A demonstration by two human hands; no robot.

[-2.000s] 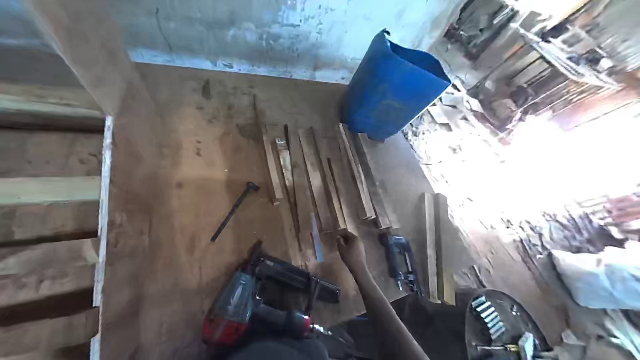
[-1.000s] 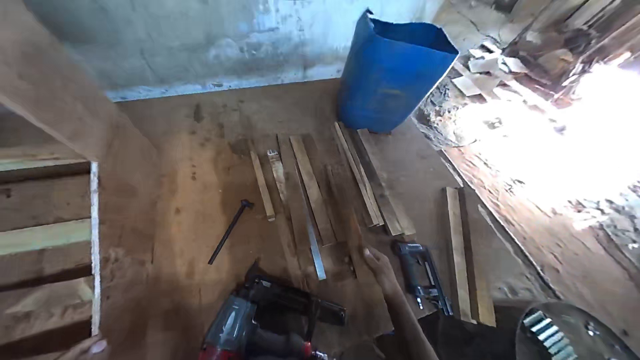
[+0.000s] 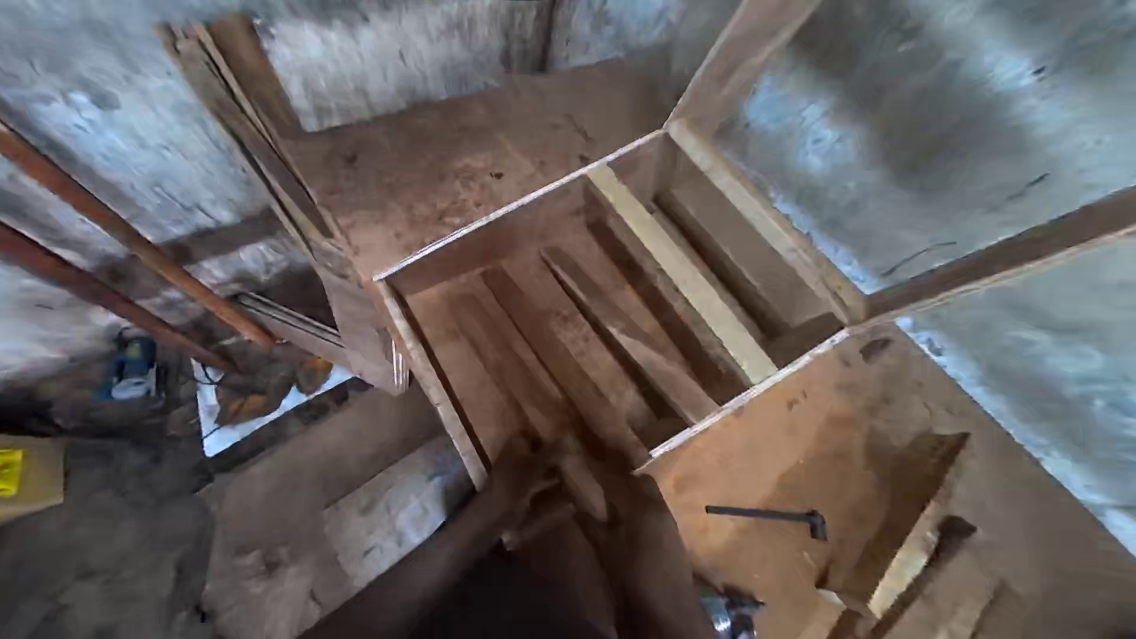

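Note:
Both my hands are close together at the near edge of an open wooden frame box (image 3: 413, 355), blurred and in shadow. Wooden strips (image 3: 524, 364) run from them over the box's inside; my left hand (image 3: 524, 466) and my right hand (image 3: 612, 466) seem closed around their near ends, though the fingers are hard to make out. A short pale wood end (image 3: 581, 486) shows between the hands. Farther inside, a loose wooden piece (image 3: 630, 342) lies slanted, and a light wooden crosspiece (image 3: 683, 275) spans the box.
On the brown board at right lie a black bar tool (image 3: 768, 515) and wooden strips (image 3: 910, 559). Part of a metal tool (image 3: 732, 614) shows at the bottom. Upright boards (image 3: 257, 133) stand at left, with reddish poles (image 3: 133, 240) and a blue power tool (image 3: 135, 364) beyond.
The view has swung far left to the wooden box. My right hand has left the strips on the board and is now beside my left hand at the box, with wooden strips.

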